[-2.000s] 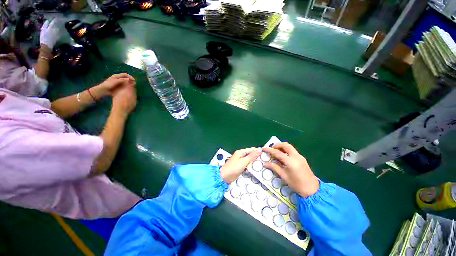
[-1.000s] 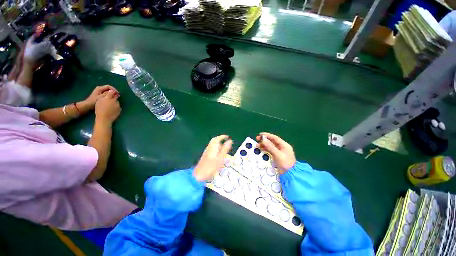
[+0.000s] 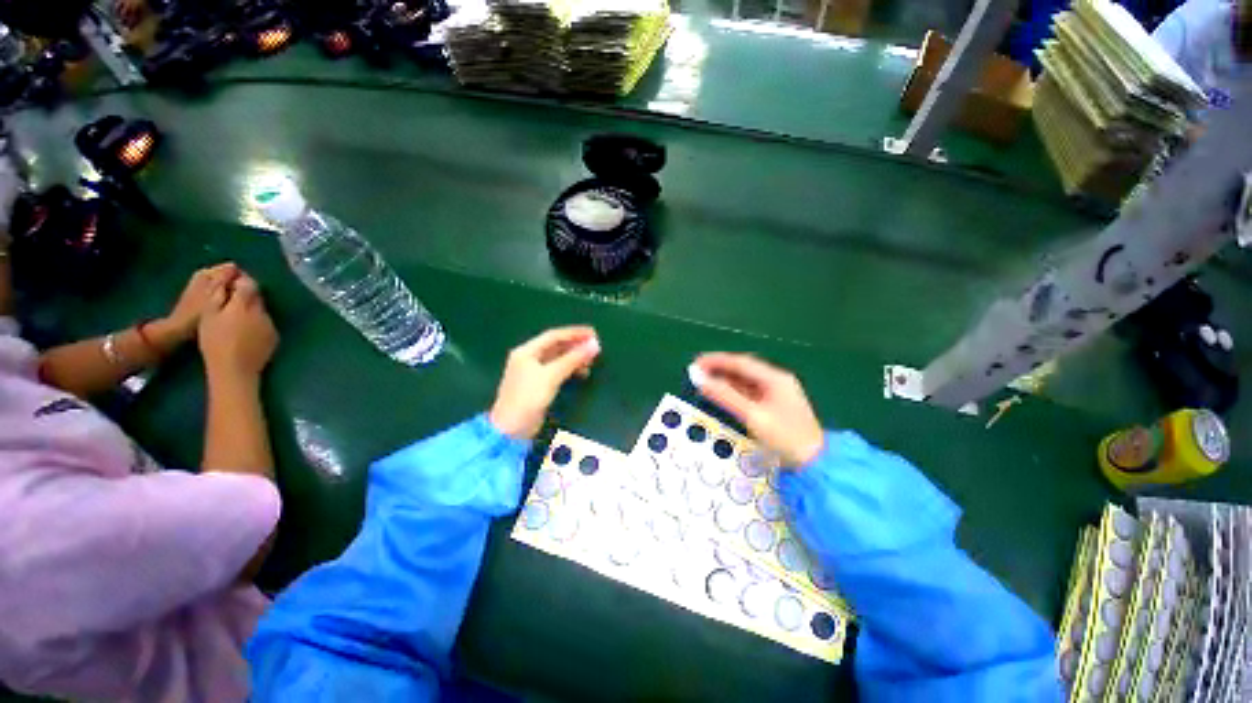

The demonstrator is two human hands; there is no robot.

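Note:
Two overlapping pad sheets (image 3: 625, 515) lie on the green surface before me, with dark emptied circles at their upper corners and at the lower right. My left hand (image 3: 542, 381) is raised above their upper left, with a small pale piece, perhaps a pad, between thumb and finger. My right hand (image 3: 758, 401) is above their upper right and pinches another small whitish piece, likely a pad. A black unit (image 3: 599, 227) with a ribbed edge and a pale centre stands beyond my hands.
A water bottle (image 3: 360, 284) lies at left beside a person in pink (image 3: 131, 536). A grey post (image 3: 1085, 289), a yellow can (image 3: 1164, 449) and stacked pad sheets (image 3: 1133, 604) are at right. Piled sheets (image 3: 556, 48) and black units are at the back.
My hands have come off the sheets, moved apart and lifted, each with a small piece at the fingertips. More dark circles show on the sheets. The black unit appears nearer.

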